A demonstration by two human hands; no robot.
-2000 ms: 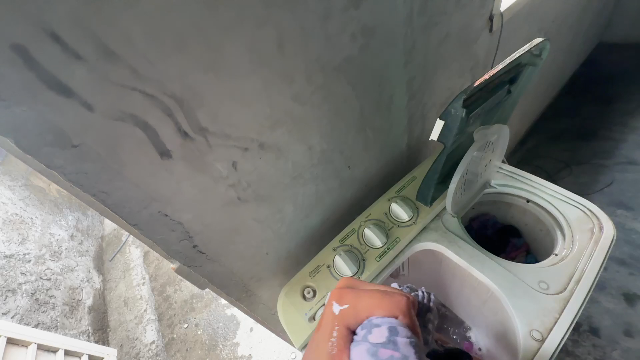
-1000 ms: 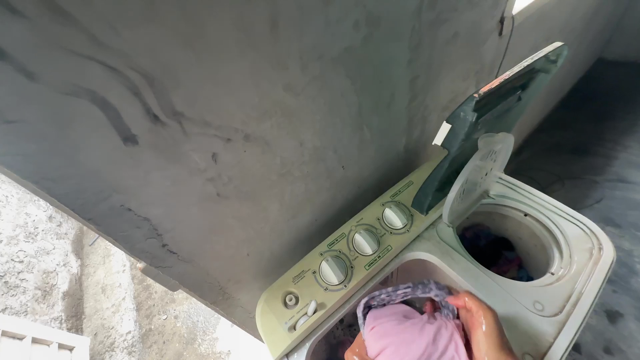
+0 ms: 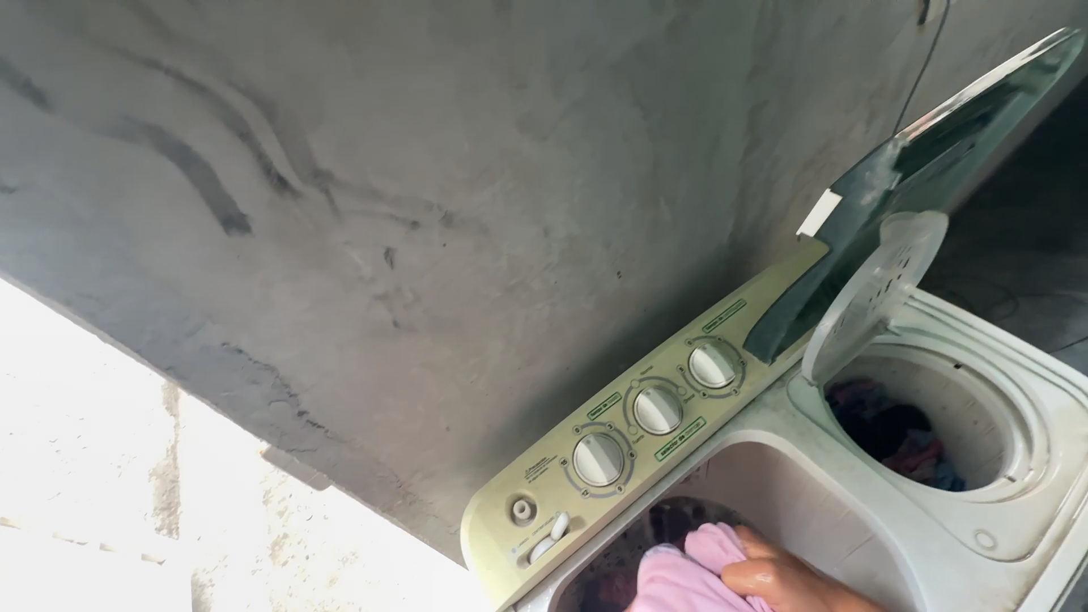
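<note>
A wet pink cloth (image 3: 680, 578) is bunched over the wash tub (image 3: 790, 484) of a twin-tub washing machine. My right hand (image 3: 778, 578) grips its right side, with the fingers folded into the fabric. My left hand is out of sight; the cloth's lower left runs past the bottom edge. Dark, wet laundry (image 3: 608, 588) lies low in the wash tub. To the right, the round spin tub (image 3: 977, 425) holds dark and coloured clothes (image 3: 892, 433).
The control panel (image 3: 544, 476) with its knobs borders the tub along a grey plastered wall (image 3: 476, 212). A translucent inner lid (image 3: 875, 289) and a dark outer lid (image 3: 952, 153) stand raised. Bright rough ground (image 3: 229, 510) shows at lower left.
Two seconds ago a hand was in the wash tub beside patterned fabric. One second ago both hands held up the pink cloth with a patterned edge; now only the right hand shows on it.
</note>
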